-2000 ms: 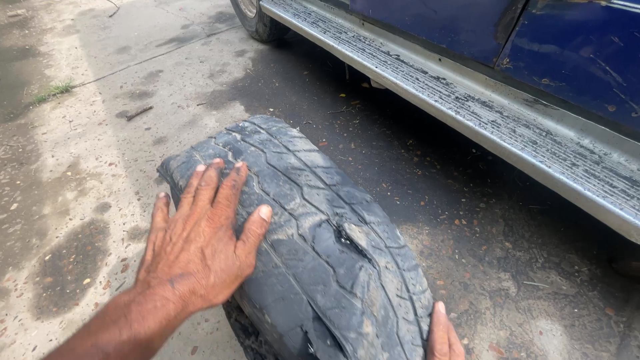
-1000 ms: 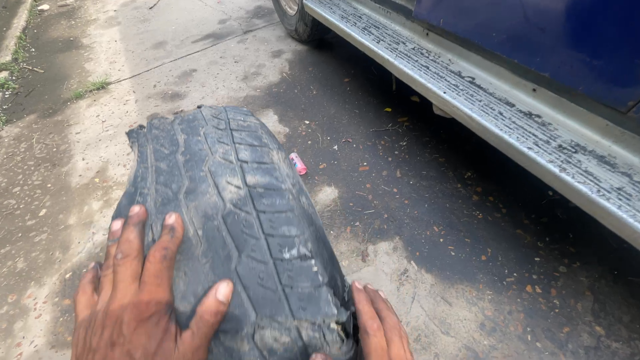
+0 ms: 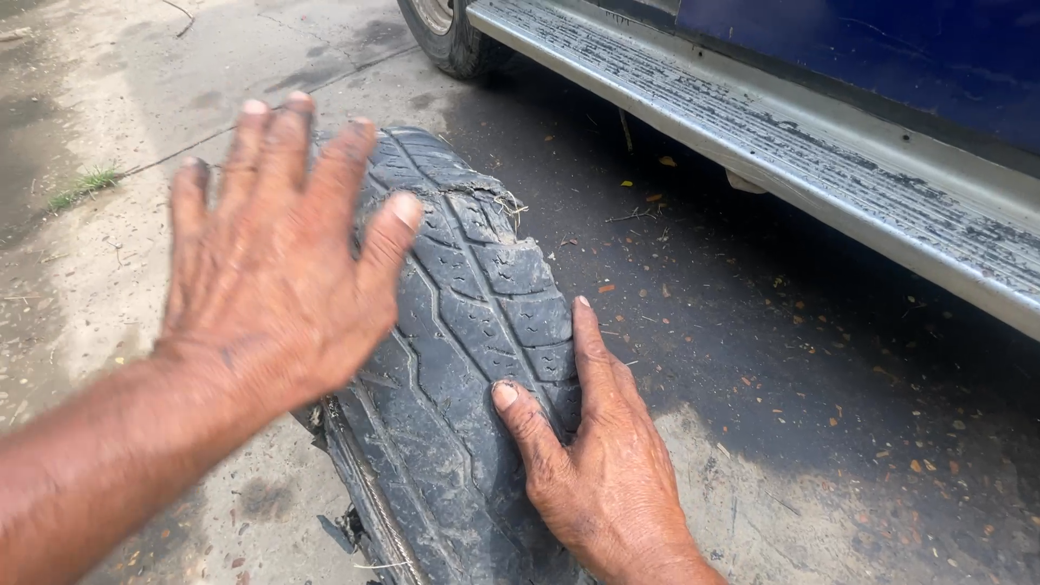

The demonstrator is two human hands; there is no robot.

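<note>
A worn black tire (image 3: 479, 325) stands on its tread, with its zigzag grooves facing up. The rubber is torn at the upper right edge, where loose fibers stick out, and a frayed strip with exposed cord shows along the lower left sidewall. My left hand (image 3: 280, 260) is spread over the tire's left side, slightly blurred; whether it touches the rubber is unclear. On the right edge rests my right hand (image 3: 601, 455), its thumb on the tread and its fingers along the outer side. The tire's bottom is hidden.
A blue vehicle (image 3: 877, 57) stands at the right, with a worn metal running board (image 3: 756, 138) and a wheel (image 3: 455, 36) at the top. Bits of debris lie on the stained concrete ground (image 3: 772, 487). A grass tuft (image 3: 85, 185) grows at the left.
The tire has turned, bringing different torn parts of the tread into view. My right hand shows more fully, with its thumb now on the tread. The pink object beside the tire is out of sight.
</note>
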